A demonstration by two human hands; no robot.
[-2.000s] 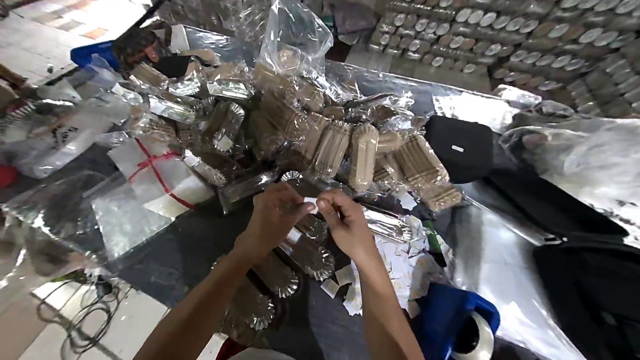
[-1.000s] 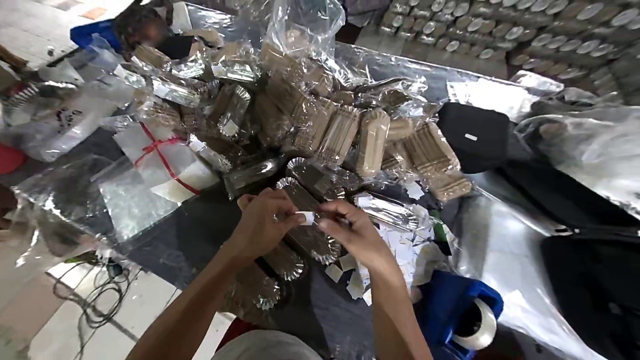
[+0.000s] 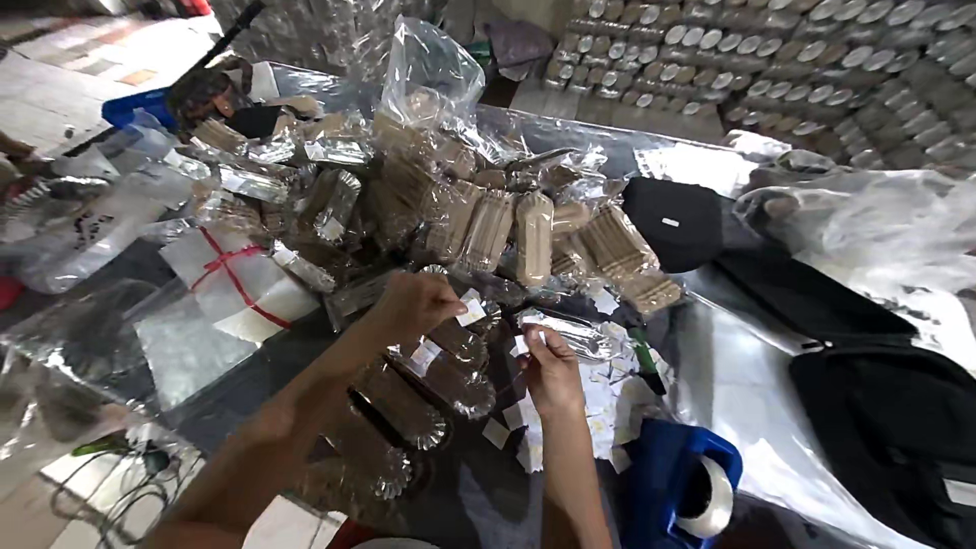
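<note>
My left hand pinches a small white paper label above a group of clear-wrapped packs of brown oblong pieces with crimped ends. One of these packs bears a white label. My right hand pinches another small white piece between thumb and finger, beside a shiny clear-wrapped pack. Beneath and beyond my right forearm lie many loose white paper labels. A blue tape dispenser with a roll of tape stands near the front edge.
A heap of wrapped brown packs spreads across the back. White sheets tied with red ribbon lie at left. A black pouch, an open black bag and plastic film are at right. Cables hang lower left.
My hands, close together around a small white piece before, are now apart. My left hand is over the wrapped packs, and my right hand is beside the loose labels.
</note>
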